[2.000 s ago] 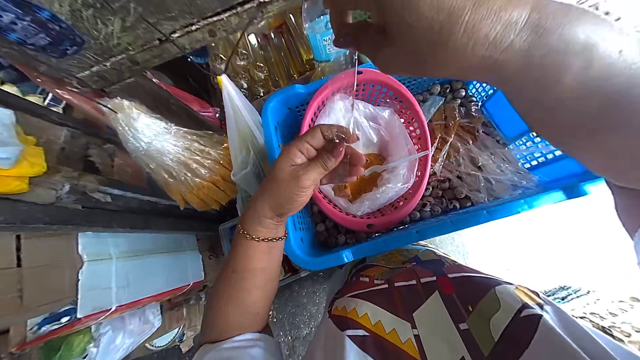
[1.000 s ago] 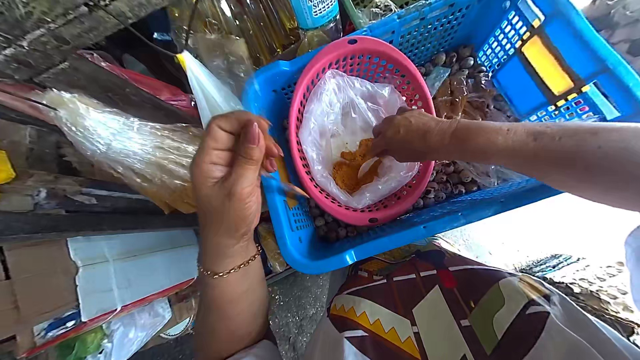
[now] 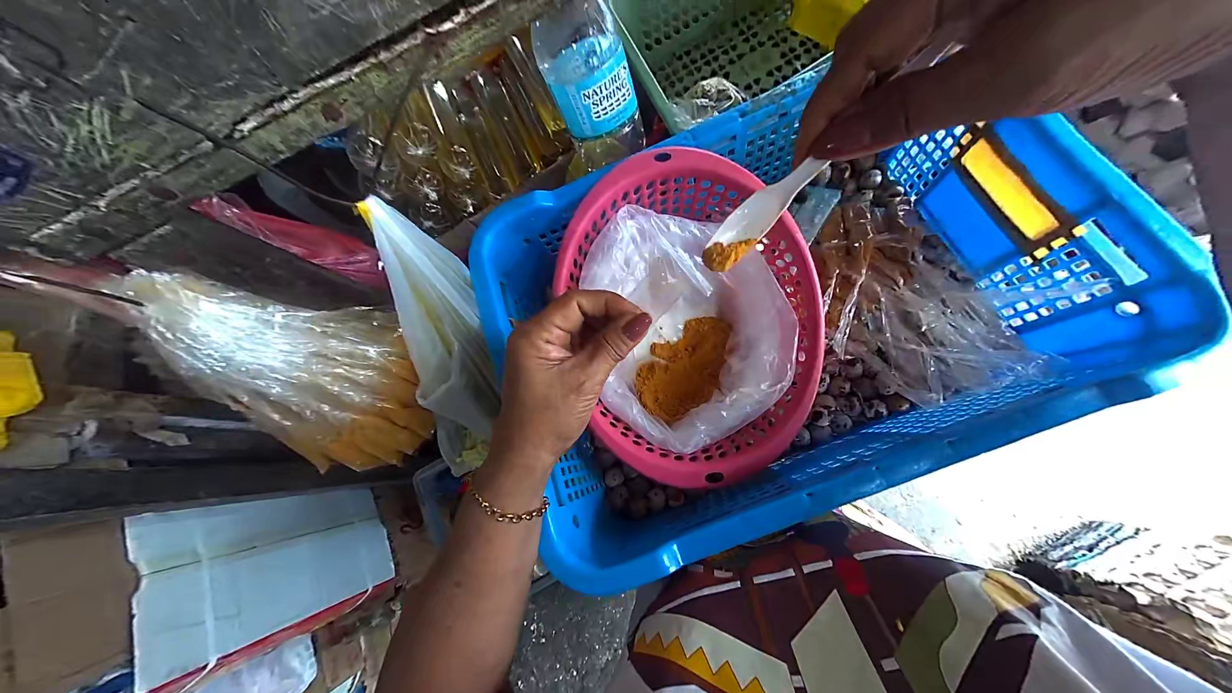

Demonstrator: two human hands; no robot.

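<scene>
My right hand (image 3: 895, 87) grips the handle of a white plastic spoon (image 3: 770, 207), whose tip carries orange-yellow powder. The spoon is above a clear plastic bag (image 3: 756, 327) holding a heap of the same powder (image 3: 685, 371). That bag lies open in a round pink plastic basket (image 3: 808, 289). At the basket's left side, my left hand (image 3: 568, 371) pinches a small, thin clear piece of plastic (image 3: 659, 300) between thumb and forefinger, over the bag's edge. The pink basket rests inside a blue plastic crate (image 3: 616, 568).
Small round brown items (image 3: 852, 395) and a clear bag with orange-brown contents (image 3: 876, 260) lie in the crate. Behind it stand a water bottle (image 3: 592, 87), bottles of yellow liquid (image 3: 481, 115) and a green basket (image 3: 731, 34). At left is a bundle of plastic-wrapped yellowish packets (image 3: 279, 356).
My right hand was down in the powder bag one second ago; it is now raised above it with powder on the spoon. My left hand has moved right, to the bag's edge.
</scene>
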